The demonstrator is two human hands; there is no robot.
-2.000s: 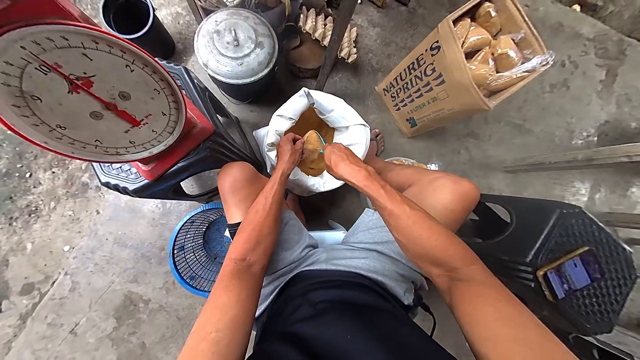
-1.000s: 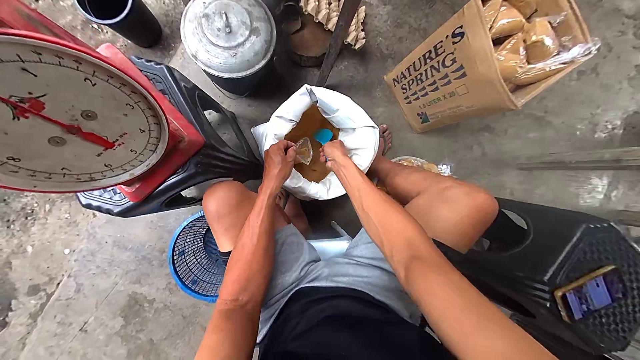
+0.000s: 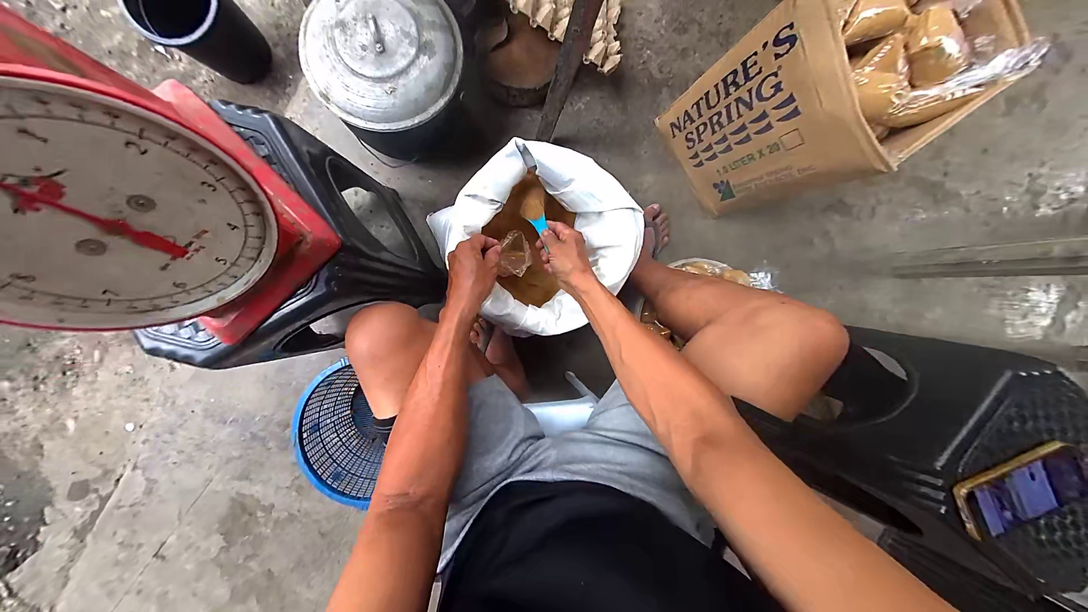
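Note:
Between my knees stands a white woven sack (image 3: 608, 212) with its rim rolled down, holding brown powder or fine sugar (image 3: 537, 285). My left hand (image 3: 473, 265) pinches the edge of a small clear plastic bag (image 3: 515, 253) over the sack's opening. The bag looks open, with little or nothing in it. My right hand (image 3: 564, 253) grips the handle of a blue scoop (image 3: 539, 223), whose bowl is heaped with the brown stuff and lies above the far part of the opening, a little beyond the bag.
A red dial scale (image 3: 297, 221) rests on a black plastic stool (image 3: 340, 178) at the left. Around are a lidded metal pot (image 3: 380, 59), black bucket (image 3: 229, 42), blue basket (image 3: 297, 425), carton (image 3: 765, 110) of filled bags, and a phone (image 3: 1024, 491) on another black stool (image 3: 952, 399).
The blue scoop, lying in the brown stuff a second ago, is now in my right hand with a heaped load. My left hand still holds the clear bag.

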